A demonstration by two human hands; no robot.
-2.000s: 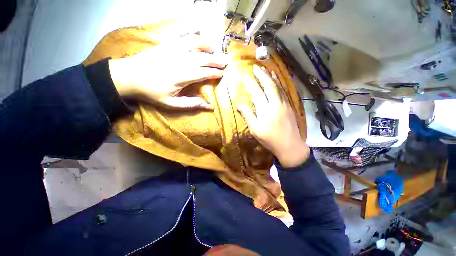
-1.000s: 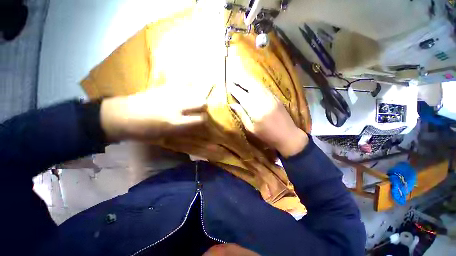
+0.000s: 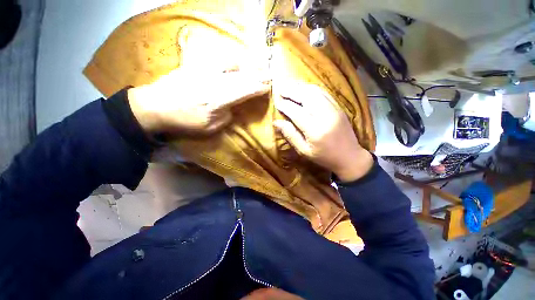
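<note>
Mustard-brown fabric (image 3: 135, 53) lies spread and bunched on the machine table, with folds hanging toward my lap. A seam runs from between my hands up to the presser foot (image 3: 271, 36) at top centre. My left hand (image 3: 196, 102) lies on the cloth left of the seam, its fingers at the seam line, partly washed out by glare. My right hand (image 3: 320, 123) is right of the seam, fingers curled onto a fold of the cloth. The fingertips are hard to make out in the glare.
Black-handled shears (image 3: 402, 111) and smaller dark snips (image 3: 387, 47) lie right of the needle. A thin dark bent rod with a pale tag (image 3: 427, 105) is beyond them. A wooden bench (image 3: 490, 208) with a blue bundle (image 3: 477, 206) stands at right. White cones (image 3: 480, 270) are at lower right.
The left part of the cloth is spread further out to the left. My left hand has shifted from lower on the cloth up to the seam. My right hand stays on the cloth right of the seam.
</note>
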